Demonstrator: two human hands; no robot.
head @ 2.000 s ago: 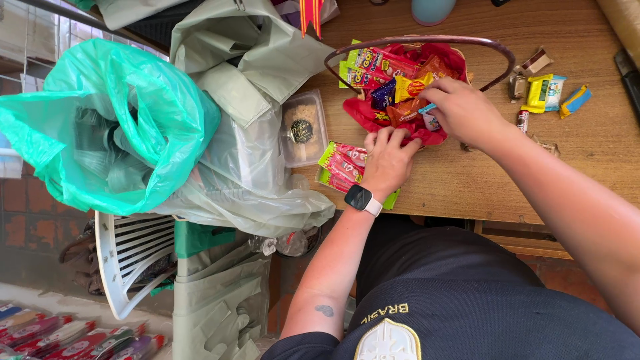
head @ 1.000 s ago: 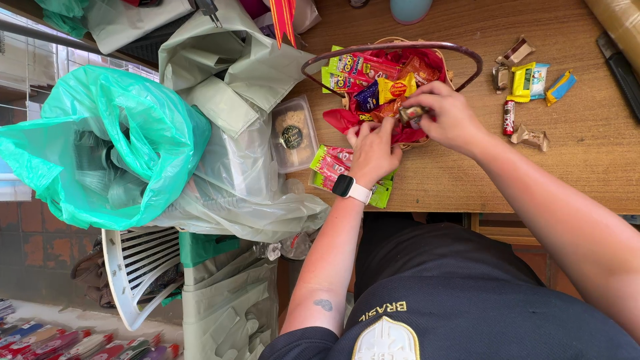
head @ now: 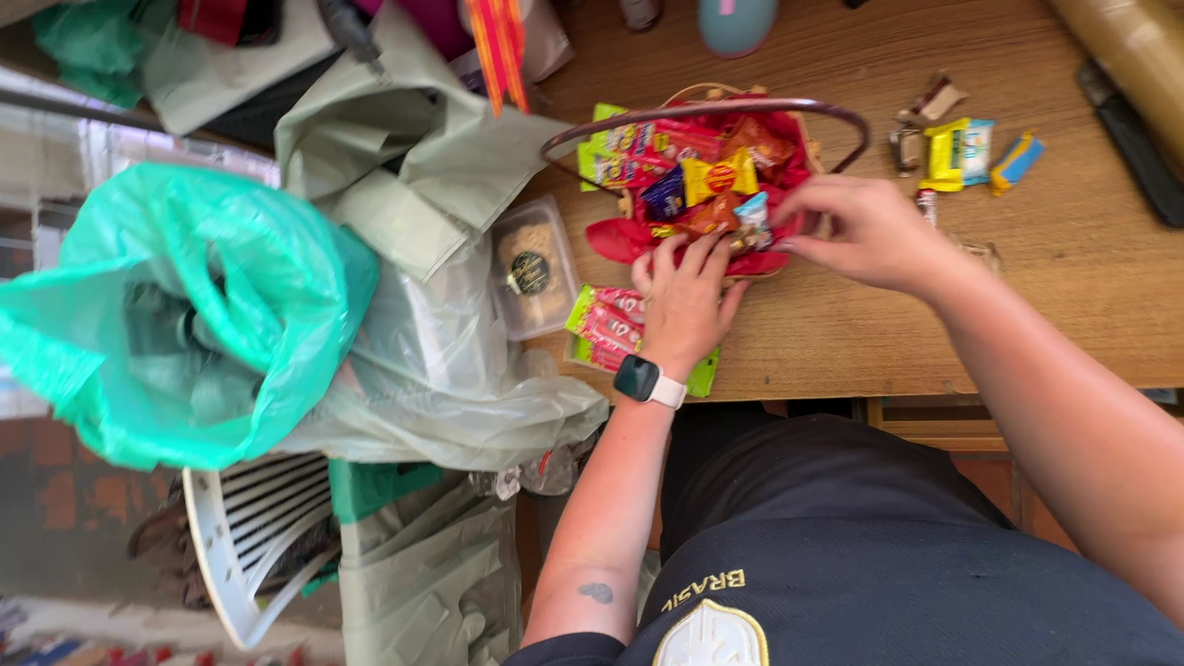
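Observation:
A handled basket (head: pixel 814 153) lined with red paper (head: pixel 618 240) holds wrapped sweets, among them a yellow-wrapped candy (head: pixel 720 178), a purple-wrapped one (head: pixel 663 194) and a light-blue-and-white one (head: pixel 753 215). My left hand (head: pixel 686 291) rests with spread fingers on the basket's near edge, touching the contents. At the right rim is my right hand (head: pixel 846 227), thumb and fingers apart, with nothing visible between them. Green-and-red candy packets (head: pixel 606 324) lie beside my left wrist, partly under it.
Loose wrapped sweets (head: pixel 957 153) lie right of the basket. A clear plastic box of food (head: pixel 535 268) stands left of it, next to pale plastic bags (head: pixel 435 342) and a green plastic bag (head: pixel 319 277). A black-handled tool (head: pixel 1133 148) and a brown roll (head: pixel 1128 46) are at far right.
My right hand has moved right, off the small brown-wrapped sweet it was handling over the basket. My left hand remains at the near edge.

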